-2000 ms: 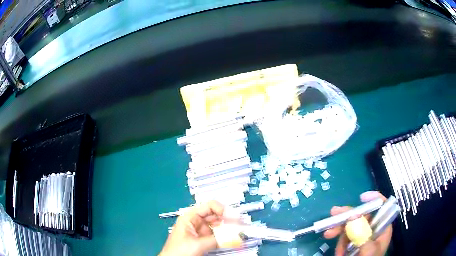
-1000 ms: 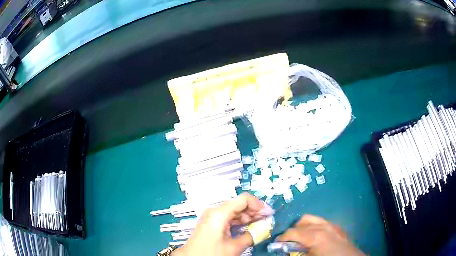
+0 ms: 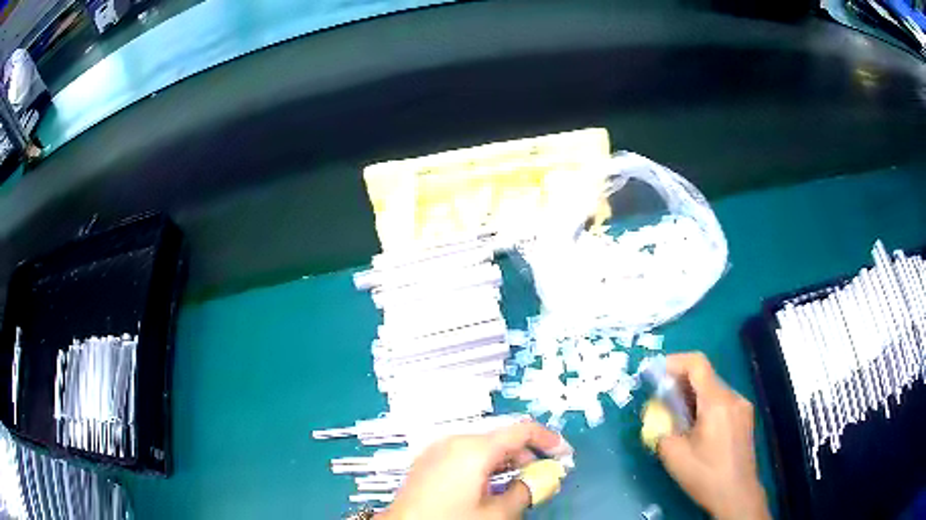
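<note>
My left hand point(image 3: 472, 475), with yellow finger cots, is closed around a slim metal tube point(image 3: 506, 475) at the lower centre; most of the tube is hidden by the fingers. My right hand point(image 3: 714, 439), also with a yellow cot, grips blurred metal tubing point(image 3: 667, 391) just right of the insert heap; I cannot tell how many tubes. Small translucent plastic inserts point(image 3: 575, 374) lie loose on the green mat. Stacked tubes point(image 3: 442, 345) lie in a pale column left of them, its lower end partly behind my left hand.
A clear bag of inserts point(image 3: 650, 266) and a yellow block point(image 3: 487, 188) stand behind the heap. A black tray point(image 3: 175, 335) with tubes is at left, above a clear bag of tubes point(image 3: 61, 488). Another black tray point(image 3: 759, 355) with tubes is at right. A dark strip crosses behind.
My right hand has moved up and right, away from my left hand, to beside the insert heap. My left hand remains low at the centre. The camera view has shifted slightly.
</note>
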